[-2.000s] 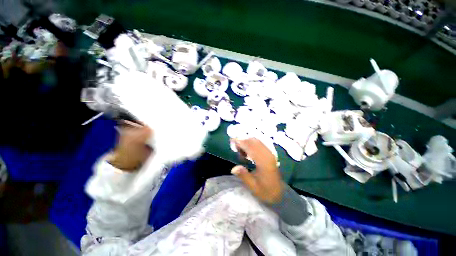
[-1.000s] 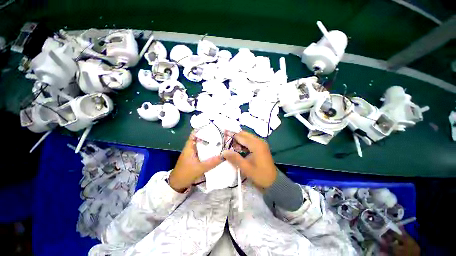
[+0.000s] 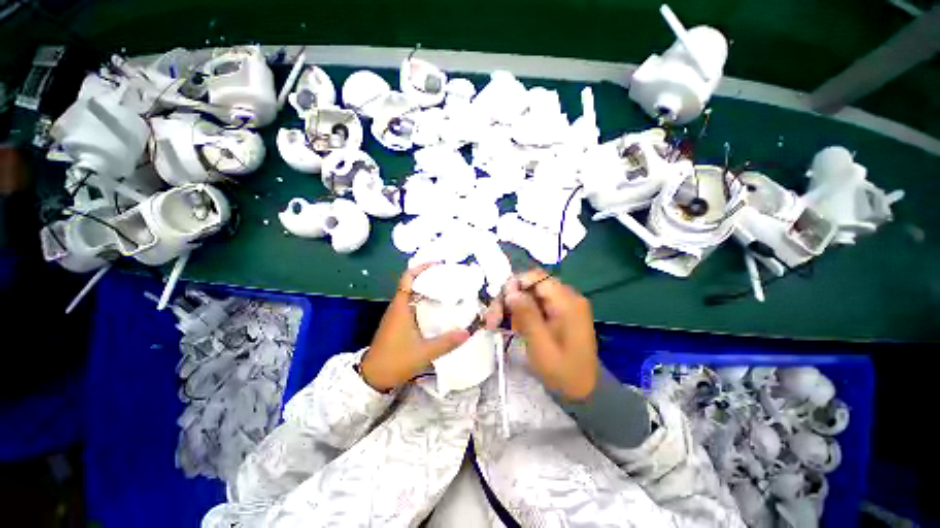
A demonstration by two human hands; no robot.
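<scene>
A white camera housing is held upright at my lap, in front of the bench edge. My left hand grips its left side, with the thumb across the front. A straight white antenna points down from its right side. My right hand is at the housing's upper right, with thumb and fingertips pinched together around thin dark wires there. The exact wire ends are hidden by the fingers. The housing's surface is overexposed, so its details do not show.
White covers lie heaped on the green bench, with rounded shells to their left. More housings stand at the left and right. Blue bins with white parts stand below on both sides.
My right hand has shifted slightly right, its fingers now pinched at the wires. The housing stays in my left hand. Another hand at the right bin is gone. The view has shifted slightly.
</scene>
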